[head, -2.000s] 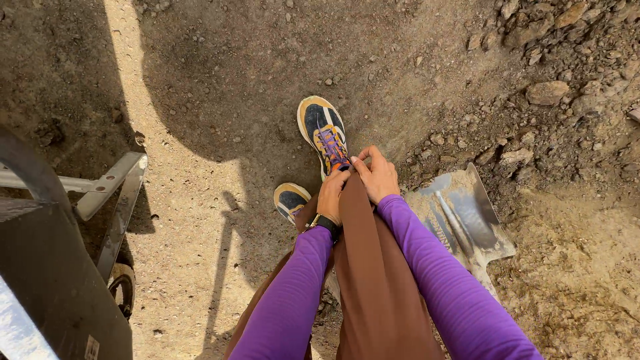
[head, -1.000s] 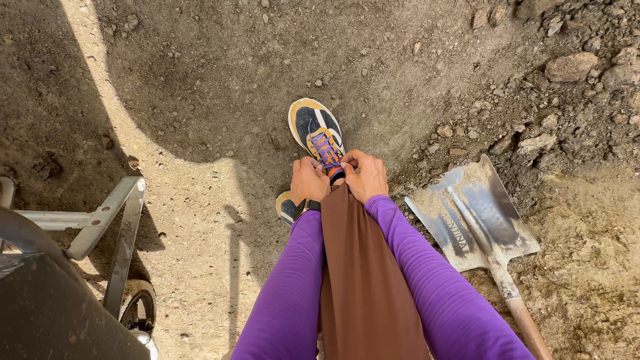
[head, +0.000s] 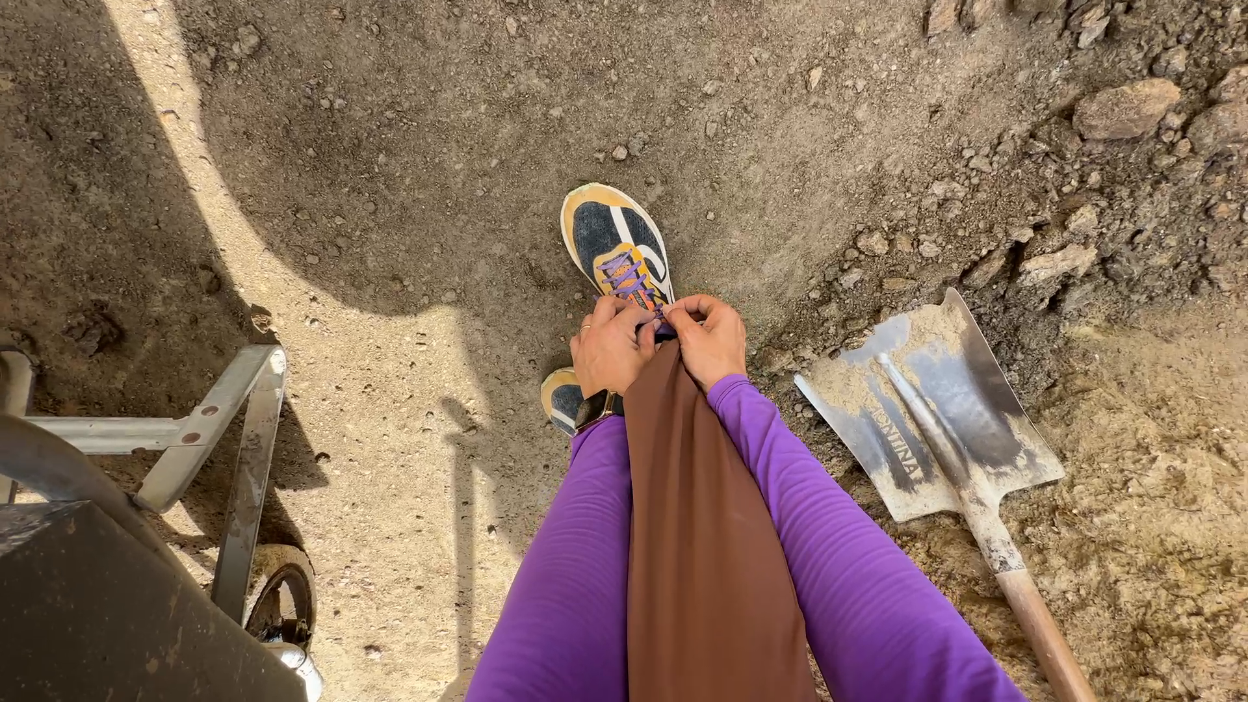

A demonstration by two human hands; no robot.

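Both my hands meet at the ankle end of a brown trouser leg (head: 712,546), just behind a dark, yellow and white running shoe (head: 609,234) with purple laces (head: 624,275). My left hand (head: 612,346), with a ring and a wristwatch (head: 597,409), has its fingertips pinched together there. From the other side, the thumb and fingers of my right hand (head: 710,339) pinch at the same spot. Whether they grip lace ends or the trouser hem is hard to tell. The second shoe (head: 562,398) shows partly, left of my left wrist. Purple sleeves cover both arms.
A square-bladed shovel (head: 931,409) with a wooden handle (head: 1045,634) lies on the dirt at right. Loose rocks (head: 1126,109) lie at the upper right. At left are a metal frame (head: 229,419), a small wheel (head: 281,595) and a dark metal body (head: 117,614).
The hands, overlapping close together two seconds ago, are now on either side of the ankle. The view has shifted and shows more of the shovel.
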